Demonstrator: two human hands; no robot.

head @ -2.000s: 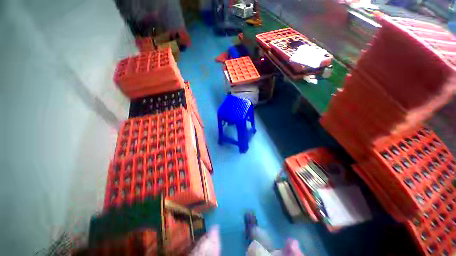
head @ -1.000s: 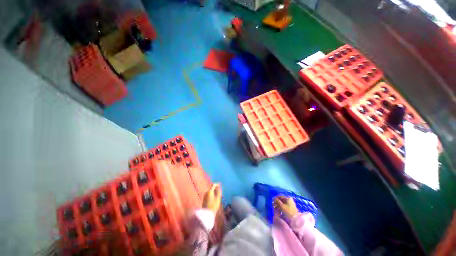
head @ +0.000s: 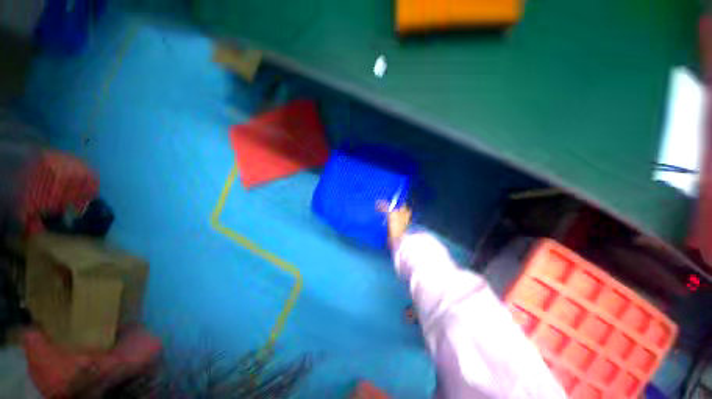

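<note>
A blue plastic stool [head: 361,191] with a perforated seat is on the blue floor beside the green bench. My right hand [head: 396,220], at the end of a pink sleeve, is at the right edge of the seat, with its fingers over the edge. The hand is blurred, and I cannot tell whether the fingers are closed on the stool. My left hand is not in view.
The green-topped bench [head: 484,97] runs across the upper right, with an orange object [head: 459,14] and white paper [head: 681,132] on it. A red-orange flat piece [head: 281,143] lies left of the stool. An orange gridded tray [head: 589,323] is lower right. A cardboard box [head: 86,292] is at left.
The view has moved forward past the stacked trays at left. My right hand has left the nearer stool and reached the one farther along the bench. My left hand has gone out of view.
</note>
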